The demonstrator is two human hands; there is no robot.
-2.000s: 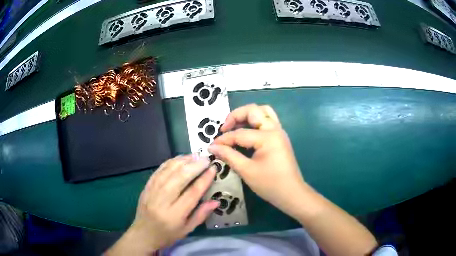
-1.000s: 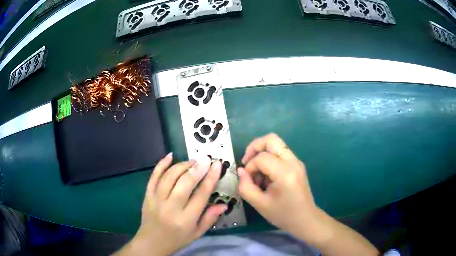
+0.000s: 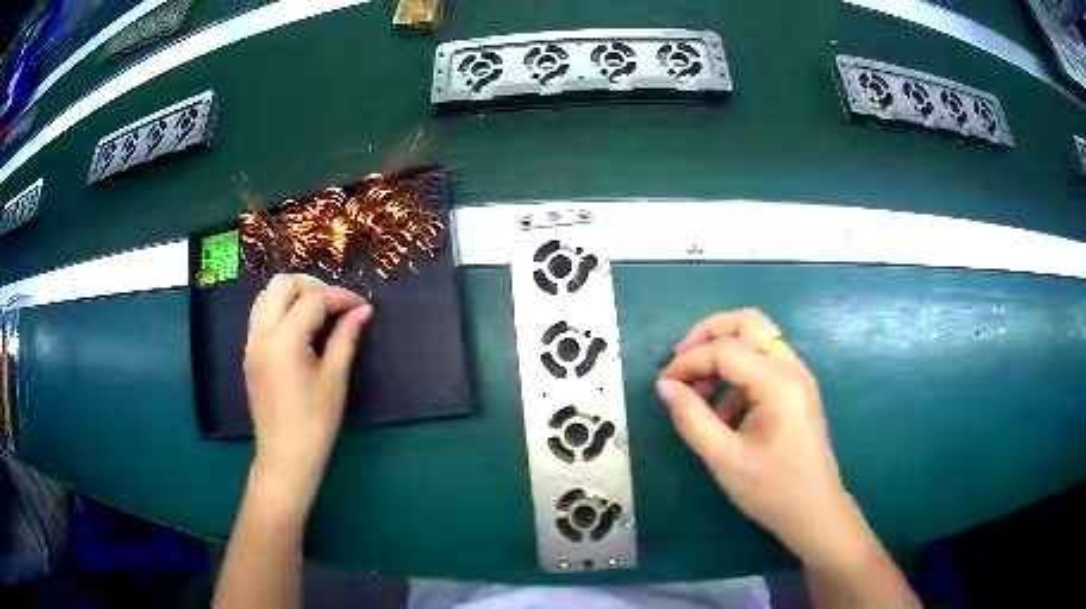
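The silver-grey four-position fixture [image 3: 555, 462] lies lengthwise before me on the green bench, its far end over the white rail. Its four round openings show with black arc slots. Left of it is the black parts tray [image 3: 417, 357] with a heap of copper coils [image 3: 345, 226] along its far edge. My left hand [image 3: 304, 345] is over the tray, just nearer than the heap, its thumb and index fingertips close together; whether it holds a coil I cannot tell. My right hand [image 3: 756, 416] is right of the fixture, fingers curled with the fingertips close; anything between them is hidden.
Beyond the white rail [image 3: 774, 238], several fixtures lie on the green belt, one straight ahead [image 3: 581, 67] and one to the right [image 3: 923, 100]. A brass-coloured block [image 3: 418, 14] is at the top edge. A green label [image 3: 220, 256] is in the tray's far-left corner.
My left hand has left the fixture and moved left over the tray. My right hand has moved slightly away from the fixture. The view has shifted, and the belt's fixtures appear further right.
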